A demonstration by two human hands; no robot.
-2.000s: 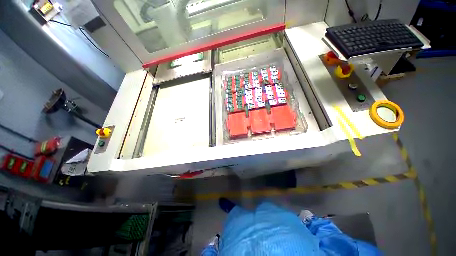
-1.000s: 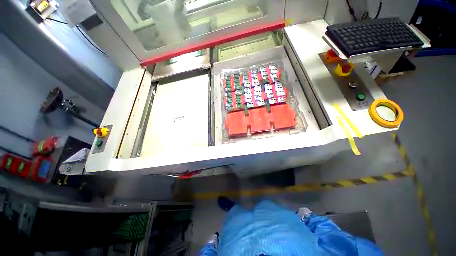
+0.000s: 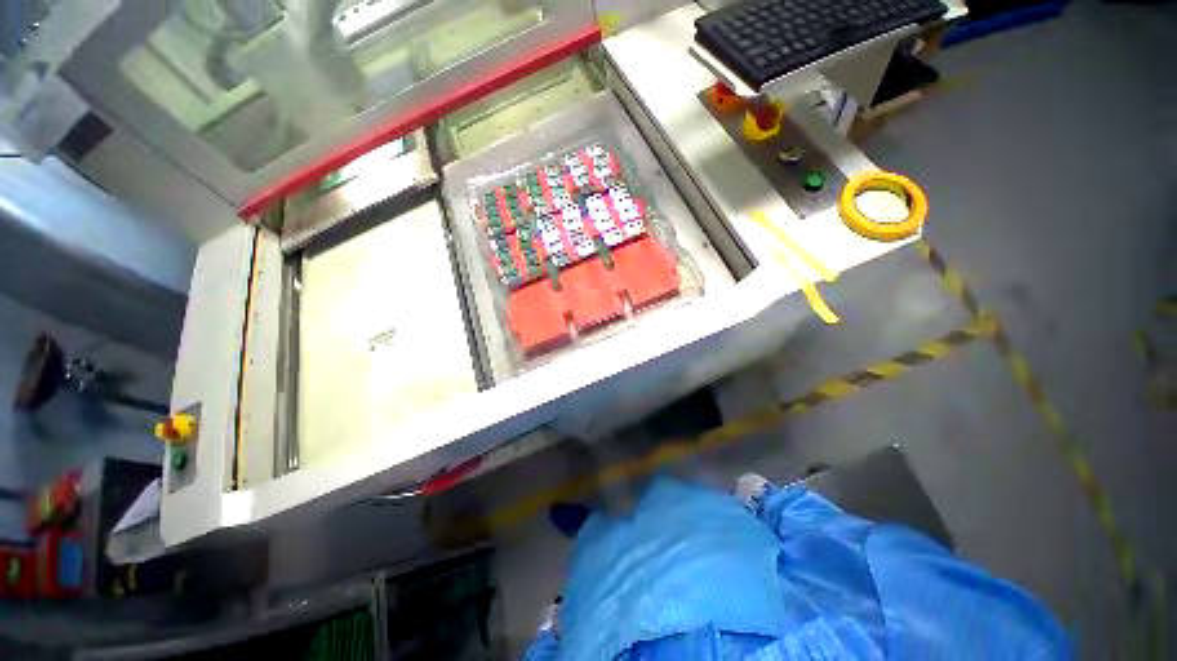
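The clear blister tray (image 3: 600,300) with red pockets lies on the right metal bed of the machine. Small green and white boards (image 3: 568,213) fill its far rows; the red pockets nearest me hold no boards. My right hand (image 3: 751,488) is small at the cuff of my blue sleeve, beside my body at the bottom, and its fingers are unclear. My left hand (image 3: 554,615) is barely visible at the bottom edge, mostly hidden by my blue clothing. Both hands are away from the tray.
The left bed (image 3: 381,336) lies beside the tray. The safety door's red edge (image 3: 426,114) crosses behind. A yellow tape roll (image 3: 883,205), a green button (image 3: 814,181) and a keyboard (image 3: 820,36) are at the right. A dark rack (image 3: 439,607) stands at the bottom left.
The view has turned and shifted, so the machine appears tilted and further left. The tray and its boards look the same. My hands remain low beside my body.
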